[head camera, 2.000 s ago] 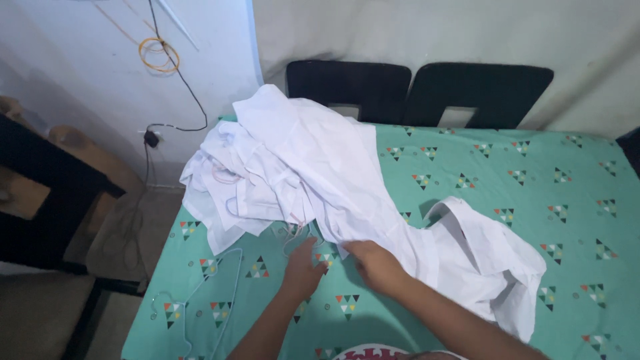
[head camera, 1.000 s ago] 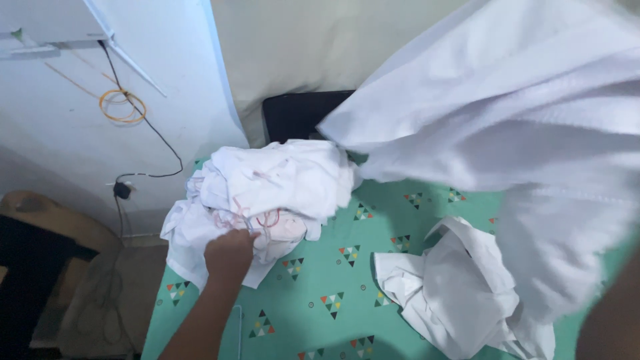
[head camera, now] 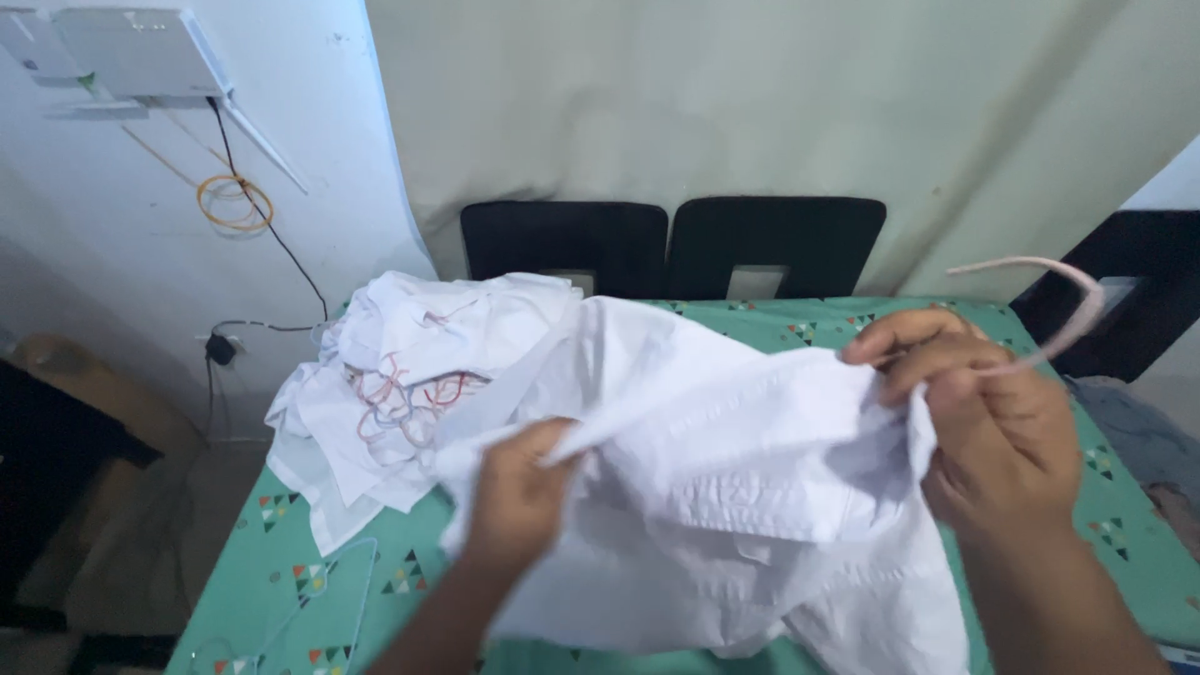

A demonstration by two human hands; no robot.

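Observation:
A white cloth garment (head camera: 741, 469) is stretched between my two hands above the table. My left hand (head camera: 525, 487) grips its left edge. My right hand (head camera: 984, 412) pinches its upper right corner, where a pale pink cord or hanger hook (head camera: 1078, 309) sticks out past the fingers; which of the two it is I cannot tell. A heap of white garments (head camera: 469, 328) lies at the table's back left, with several red, pink and bluish hanger wires or cords (head camera: 408, 403) among the folds. A light blue wire hanger (head camera: 366, 591) rests on the cloth at the front left.
A green patterned tablecloth (head camera: 253, 562) covers the table. Black chair backs (head camera: 562, 244) stand behind it, and another dark chair (head camera: 1125, 272) is at the right. On the left wall are a white router-like box (head camera: 141, 56), a coiled orange cable (head camera: 234, 202) and a black plug (head camera: 220, 350).
A second ago my left hand was at the heap while a large white cloth was raised at the right. Now both hands hold a white garment in front of me.

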